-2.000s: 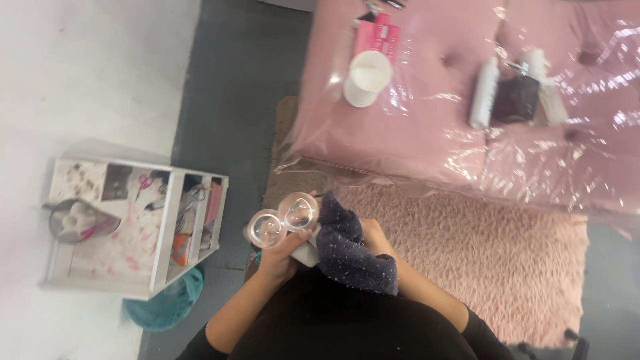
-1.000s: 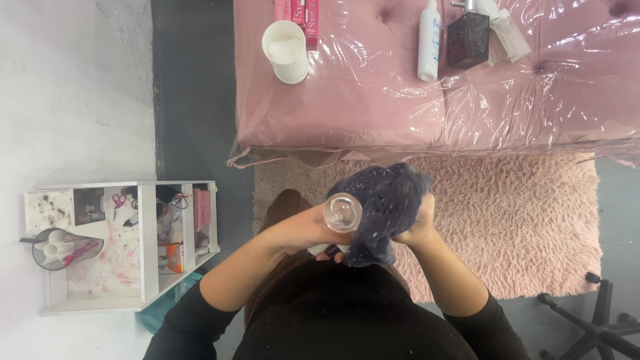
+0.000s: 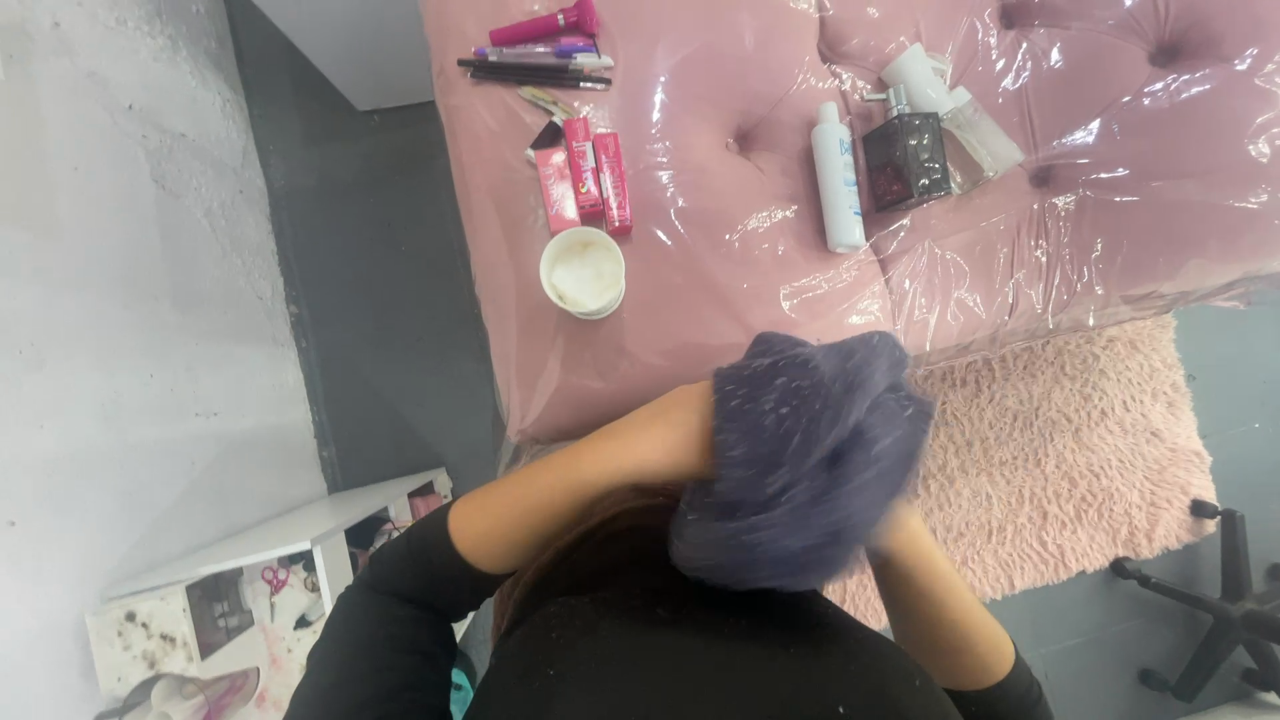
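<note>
A dark grey-blue speckled towel [image 3: 800, 460] is bunched between my two hands, above my lap at the edge of the plastic-covered pink tufted bed. My left hand [image 3: 695, 430] goes into the towel from the left; its fingers are covered by the cloth. At the towel's lower right edge is my right hand [image 3: 888, 528], blurred and mostly behind the folds. The clear round cup seen earlier does not show; the towel may cover it. On the bed beyond stand a white paper cup [image 3: 585, 275], pink boxes [image 3: 585, 175], a white bottle [image 3: 838, 180] and a dark pump bottle [image 3: 906, 160].
Pens and pencils [image 3: 540, 65] lie at the bed's far left. A white trolley [image 3: 240, 530] with scissors [image 3: 275, 578] and small items stands low on the left, beside the wall. Below the bed lies a fluffy pink rug [image 3: 1070, 450], with a black wheeled chair base [image 3: 1225, 610] right of it.
The towel now covers my left hand, which earlier showed with a clear round cup. Both hands and the towel are closer to the bed edge. The view has shifted.
</note>
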